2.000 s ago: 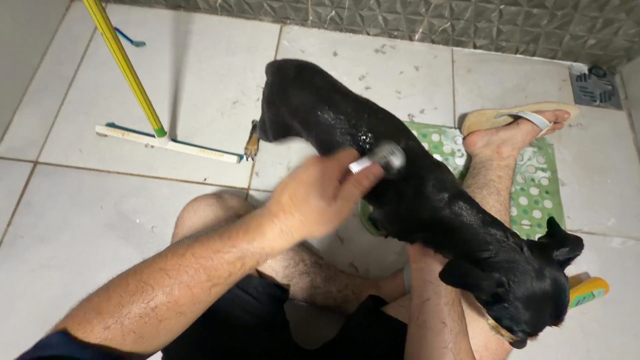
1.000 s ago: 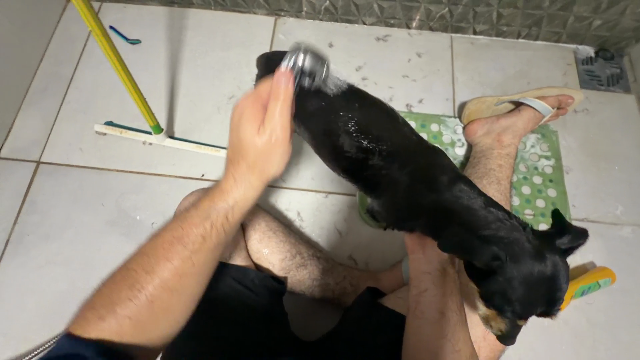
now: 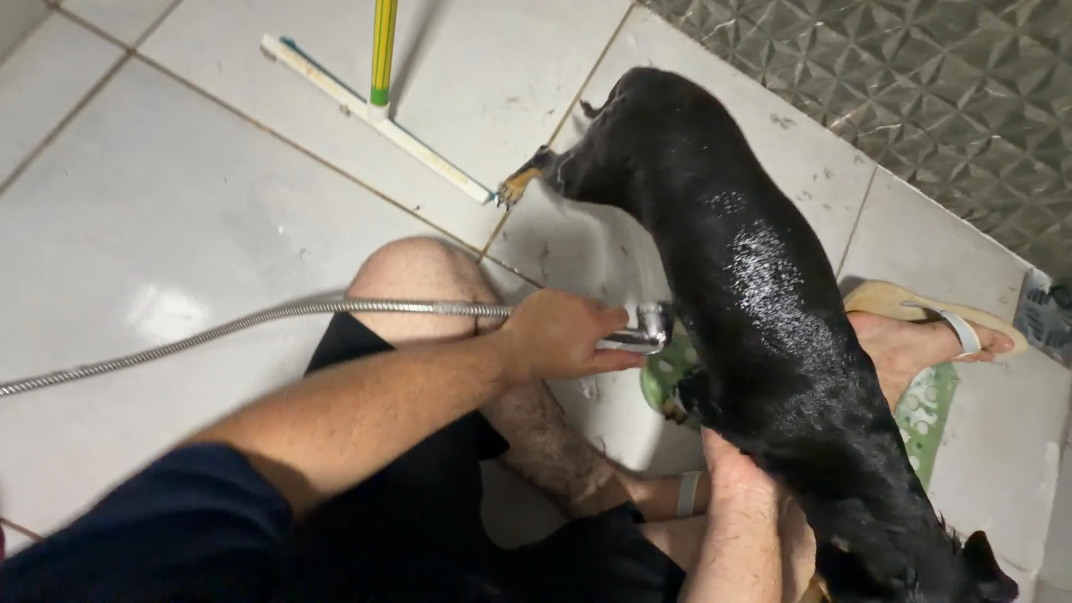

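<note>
A wet black dog with tan paws (image 3: 754,276) stands across the floor, rump toward the top and head at the lower right edge, partly cut off. My left hand (image 3: 565,335) grips a chrome hand shower (image 3: 649,329), its head close beside the dog's underside. Pale streaks of water show between it and the hind leg. A metal shower hose (image 3: 251,322) runs from that hand to the left edge. Under the dog's chest is my right hand (image 3: 737,469), its fingers hidden by the body.
My bent legs (image 3: 544,444) surround the space below the dog. A green dotted mat (image 3: 925,419) lies partly beneath it, near my foot in a flip-flop (image 3: 921,335). A floor squeegee (image 3: 377,113) lies by the hind paw. Textured wall tiles (image 3: 896,109) border the upper right, with a drain (image 3: 1047,314) nearby.
My left hand has brought the hand shower from above the dog's rump down beside its underside. The hose has come into sight. The view has turned.
</note>
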